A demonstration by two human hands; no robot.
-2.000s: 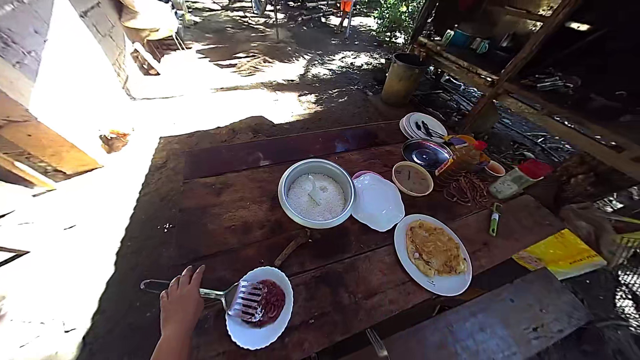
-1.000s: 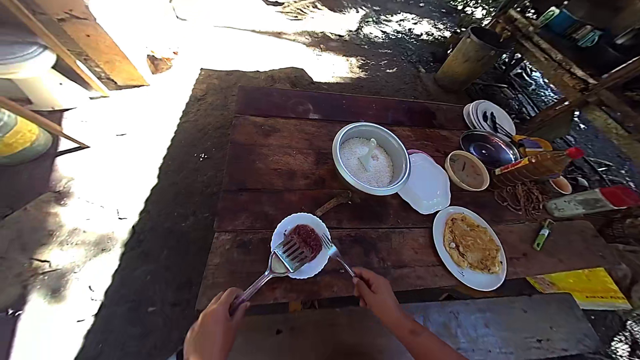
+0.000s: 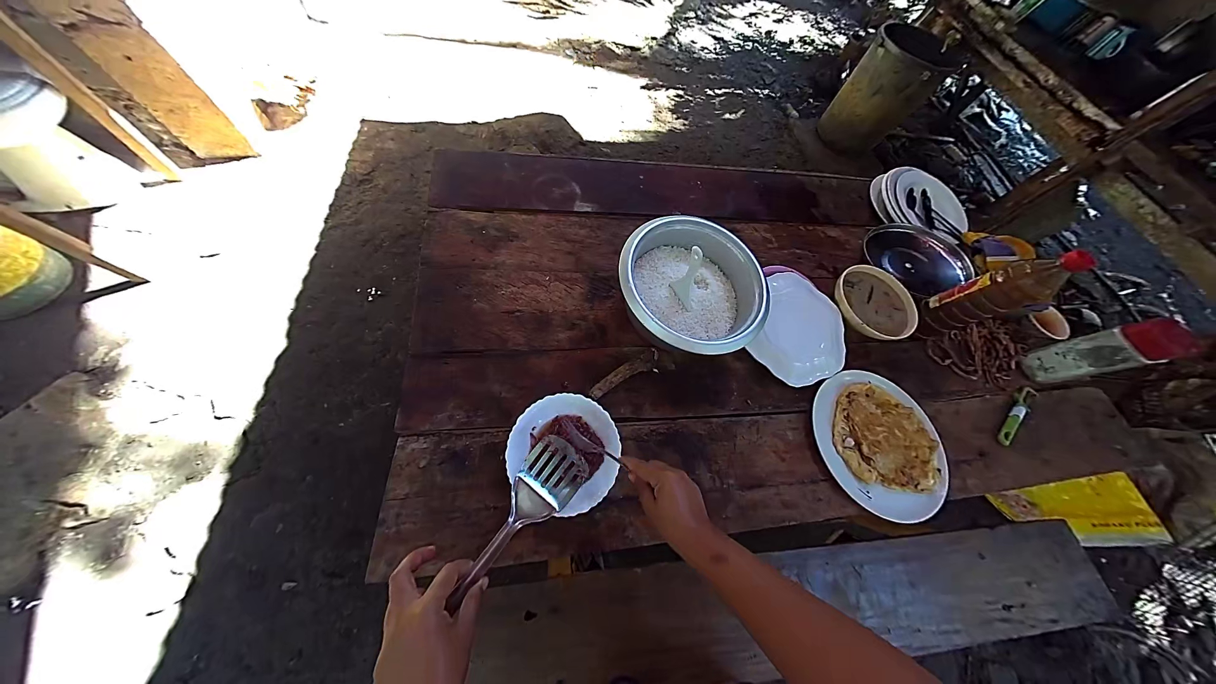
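Observation:
My left hand (image 3: 432, 608) grips the handle of a slotted metal spatula (image 3: 537, 489), whose head lies over a white scalloped bowl (image 3: 521, 446). Dark red food (image 3: 570, 433) fills part of that bowl. From the right, my right hand (image 3: 670, 499) holds a metal fork (image 3: 608, 456) by its handle, its tines in the food beside the spatula head. Behind the bowl stands a metal pot (image 3: 627, 275) of white rice (image 3: 703, 304) with a pale rice paddle (image 3: 685, 283) in it. An oval plate (image 3: 898, 513) with a flat browned omelette (image 3: 883, 437) lies to the right.
On the wooden table (image 3: 513, 304) are a white scalloped plate (image 3: 803, 328), a bowl of soup (image 3: 876, 302), a dark pan (image 3: 917, 258), stacked plates (image 3: 931, 199), a red-capped bottle (image 3: 1007, 285) and a green-handled peeler (image 3: 1014, 418). A wooden bench (image 3: 855, 589) runs along the near edge.
The fork has moved from the bowl's right rim into the food. Two seconds ago only my left hand was in view, on the spatula; my right hand with the fork came in afterwards.

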